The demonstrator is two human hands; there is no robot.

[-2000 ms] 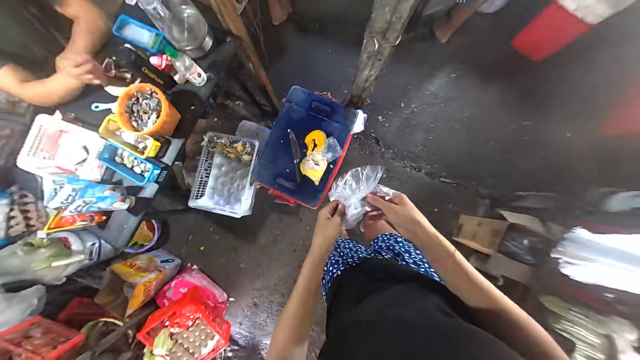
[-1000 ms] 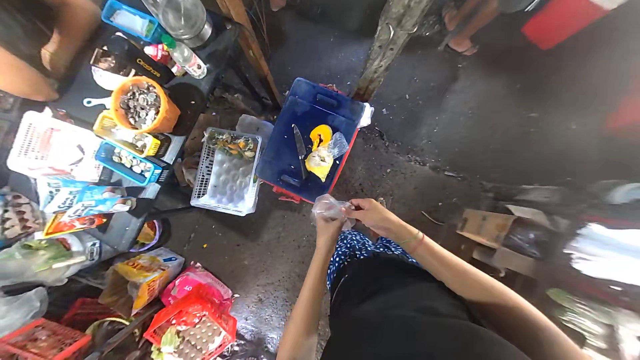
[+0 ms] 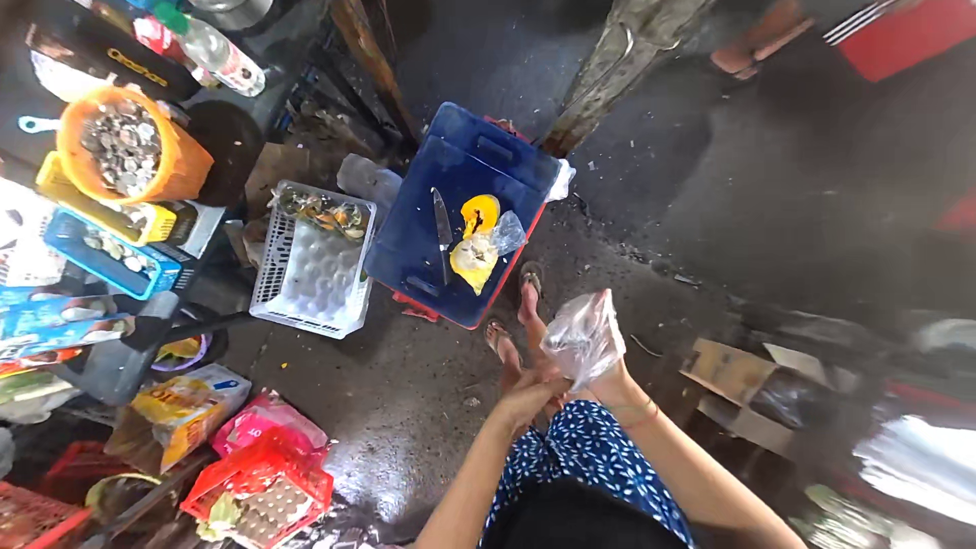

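Note:
A clear plastic bag (image 3: 585,335) hangs between my hands over my lap, its upper part spread wide. My left hand (image 3: 534,398) pinches its lower edge. My right hand (image 3: 612,385) is partly behind the film and holds it from the right. Ahead lies a blue plastic cutting board (image 3: 488,168) on something red. On it are a knife (image 3: 441,221), a curved piece of yellow-orange squash (image 3: 480,213), and a pale and yellow piece (image 3: 474,258), possibly squash too, with crumpled clear plastic (image 3: 508,232) touching it.
Left of the board stands a white plastic basket (image 3: 267,263). Farther left are an orange bucket of coins (image 3: 187,164), a blue tray (image 3: 110,267) and a plastic bottle (image 3: 221,57). A red basket (image 3: 324,488) is at lower left, an open cardboard box (image 3: 728,370) at right, and a wooden post (image 3: 610,76) beyond the board.
The plastic bag, bunched small between my hands a second ago, is now spread out larger. The other person's arms at upper left have left the view. The view has shifted.

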